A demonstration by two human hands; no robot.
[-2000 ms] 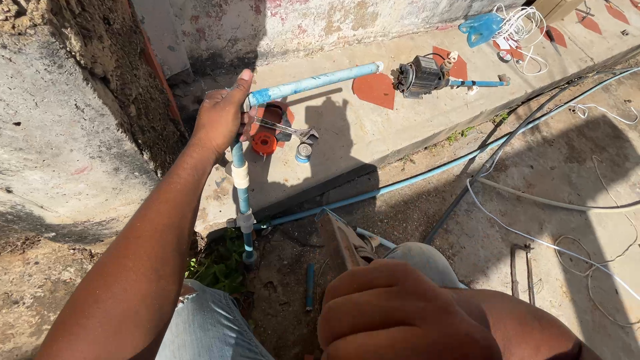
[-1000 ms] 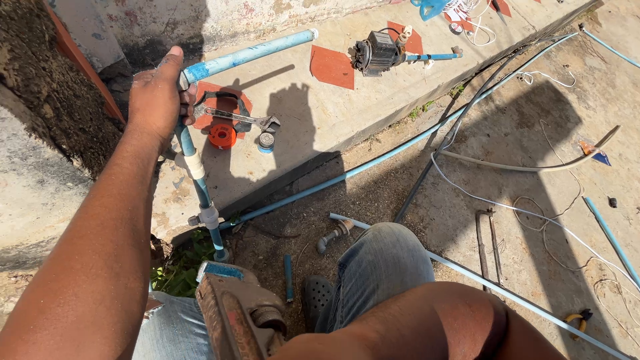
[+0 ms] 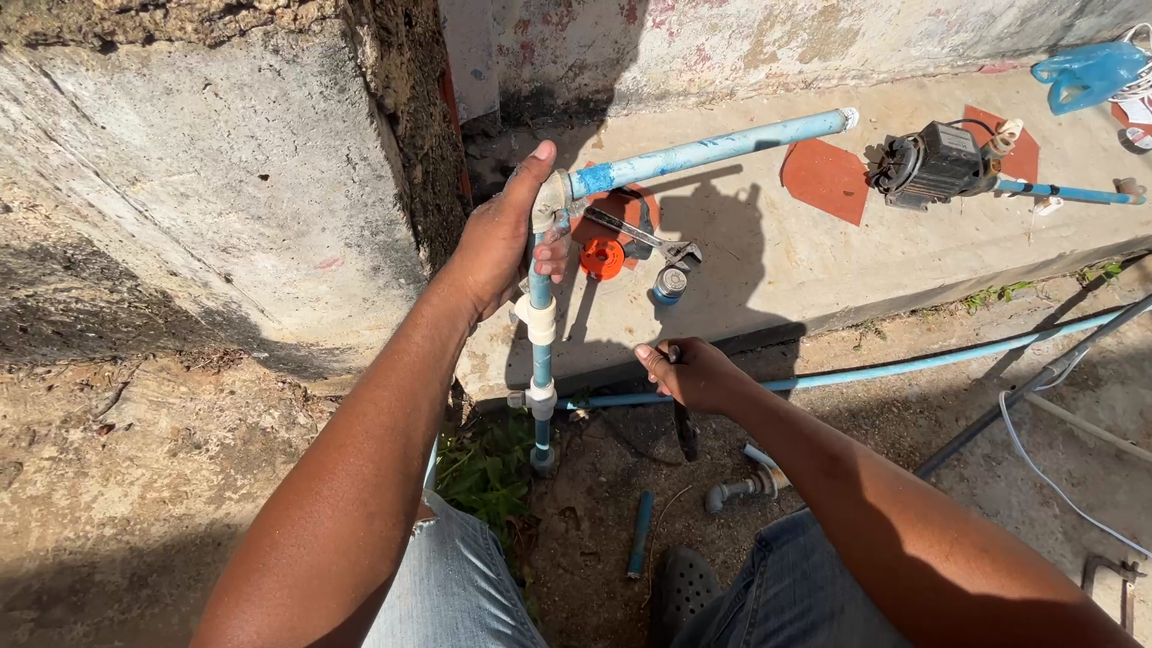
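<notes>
My left hand (image 3: 508,238) grips the grey elbow fitting (image 3: 549,200) at the top of an upright blue PVC pipe (image 3: 542,362). From that elbow a wider blue pipe (image 3: 720,146) runs out to the right, its far end whitish. Lower on the upright are a cream coupling (image 3: 538,321) and a pale tee fitting (image 3: 542,400). My right hand (image 3: 691,373), right of the upright, is closed around a thin dark tool (image 3: 684,430), whose kind I cannot tell. Beyond it, on the ledge, lie an adjustable wrench (image 3: 648,236), an orange round part (image 3: 602,258) and a small tin (image 3: 670,283).
A water pump (image 3: 936,166) stands on the concrete ledge (image 3: 909,238) at the right. A long blue pipe (image 3: 900,364) runs along the ground below it. Near my feet lie a short blue pipe piece (image 3: 640,533) and a pipe elbow (image 3: 733,493). A rough pillar (image 3: 225,180) rises at the left.
My right hand has moved from the lower foreground up beside the upright pipe and now holds a thin dark tool. My left hand stays at the elbow. The view has shifted.
</notes>
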